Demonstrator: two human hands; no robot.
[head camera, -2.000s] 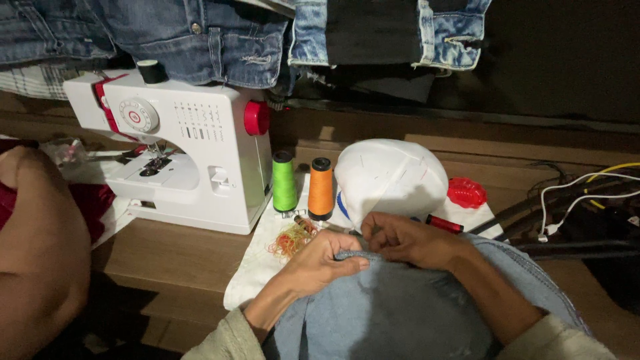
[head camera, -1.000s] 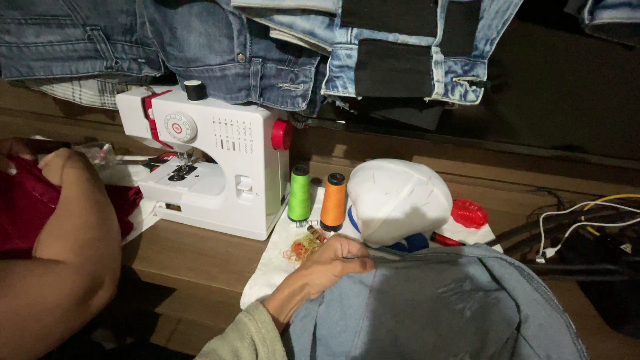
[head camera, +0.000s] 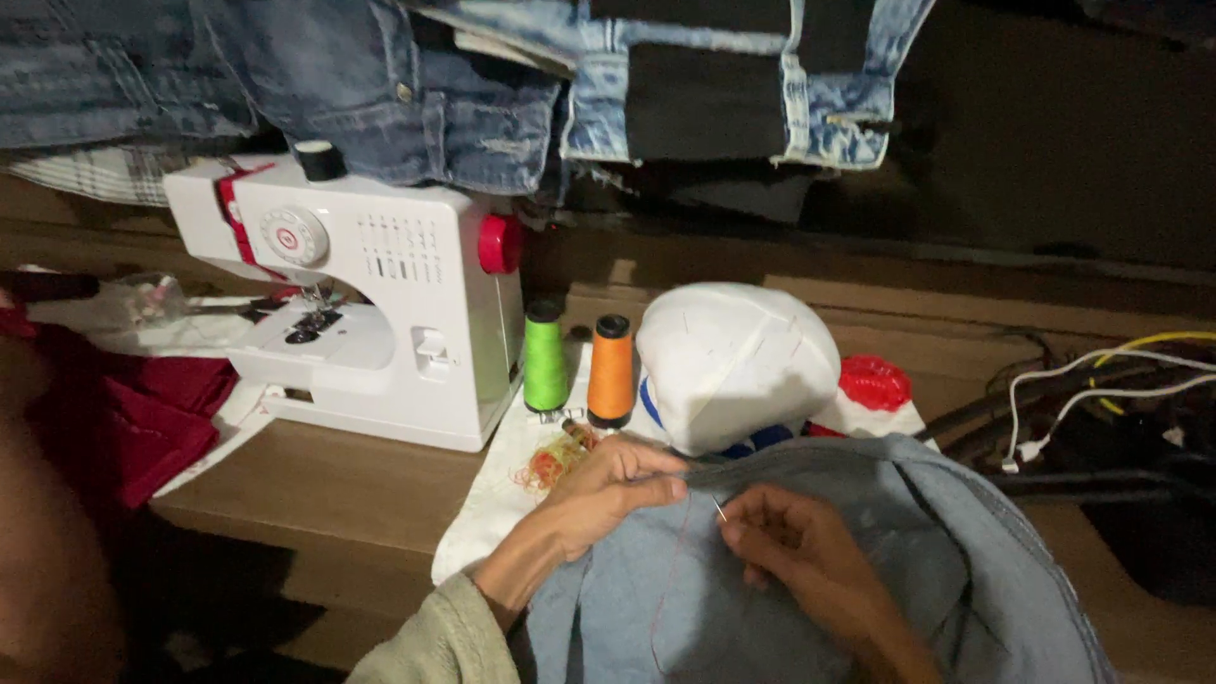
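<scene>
My left hand (head camera: 608, 489) pinches the top edge of a blue-grey fabric garment (head camera: 817, 589) between thumb and fingers. To its right, my right hand (head camera: 793, 537) holds a thin sewing needle (head camera: 719, 509) over the cloth, its tip toward the pinched edge. A fine reddish thread (head camera: 673, 579) hangs down across the fabric below my left fingers. Just behind the hands stands a rounded white cloth cushion (head camera: 741, 366) with pins or needles in it and blue at its base. A tangle of coloured thread ends (head camera: 551, 464) lies beside my left hand.
A white sewing machine (head camera: 427, 313) stands at the left, with green (head camera: 545, 366) and orange (head camera: 610, 370) thread spools beside it. Denim garments (head camera: 380, 95) hang above. Cables (head camera: 1102, 370) and a red dish (head camera: 874, 383) are at right. Another person's arm (head camera: 47, 494) is near dark red cloth (head camera: 123, 408).
My right hand, at the fabric edge two seconds ago and out of view one second ago, is back over the cloth with a needle visible. My left hand keeps its pinch.
</scene>
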